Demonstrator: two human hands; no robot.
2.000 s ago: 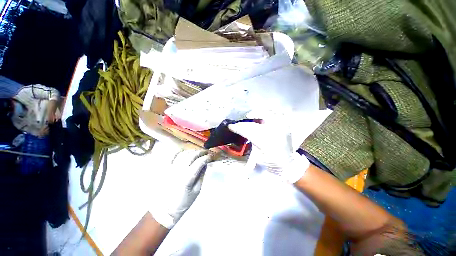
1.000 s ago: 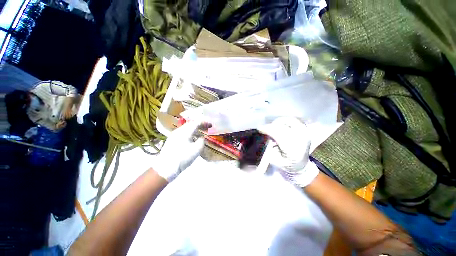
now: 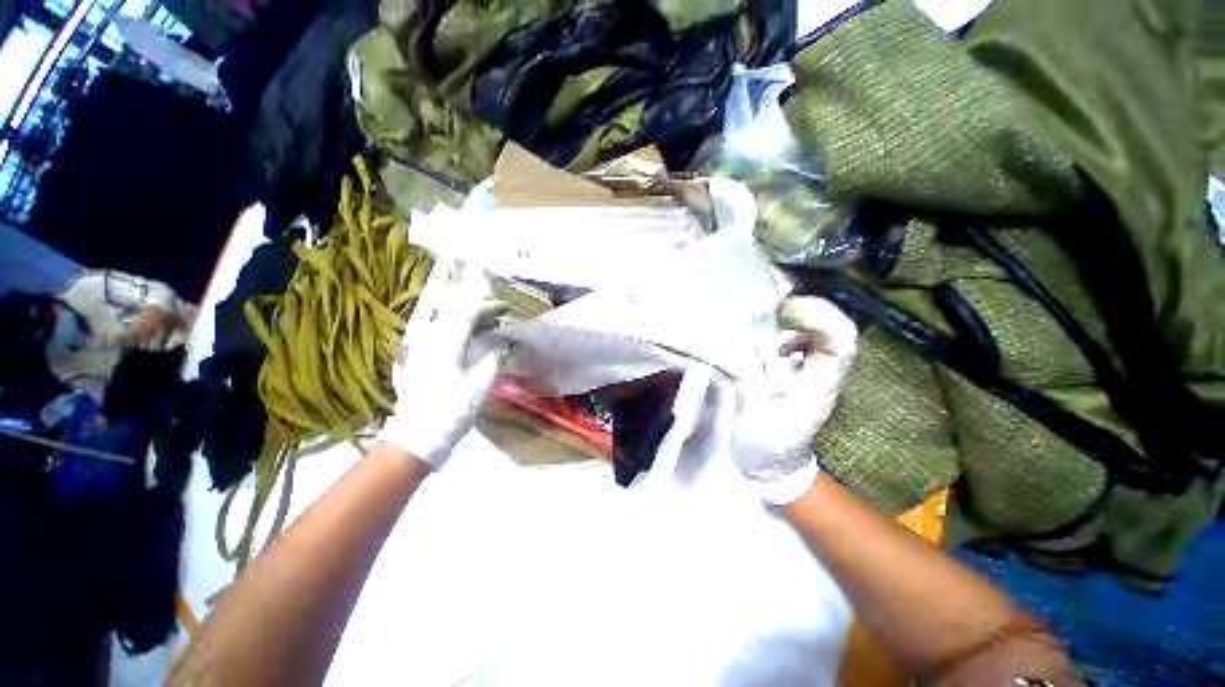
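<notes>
A white basket (image 3: 732,204) full of card and paper stands in front of me. A large white paper sheet (image 3: 631,315) lies bent across its top. My left hand (image 3: 441,362), in a white knit glove, is at the basket's left side, fingertips closed at the sheet's left end. My right hand (image 3: 795,389), also gloved, is curled at the sheet's right end by the basket's right side; its exact hold is partly hidden. Below the sheet show a red item (image 3: 558,411) and a black item (image 3: 645,423).
Yellow-olive strips (image 3: 329,315) lie left of the basket. Olive garments with black trim (image 3: 940,362) are heaped at the right. Brown card (image 3: 537,181) stands in the basket's back. A clear plastic bag (image 3: 773,175) and dark olive cloth (image 3: 564,94) lie behind. A person (image 3: 114,322) is at far left.
My left hand has moved from the basket's front up to its left side. My right hand has let go of the black item and moved to the sheet's right end. The sheet now bends down between them.
</notes>
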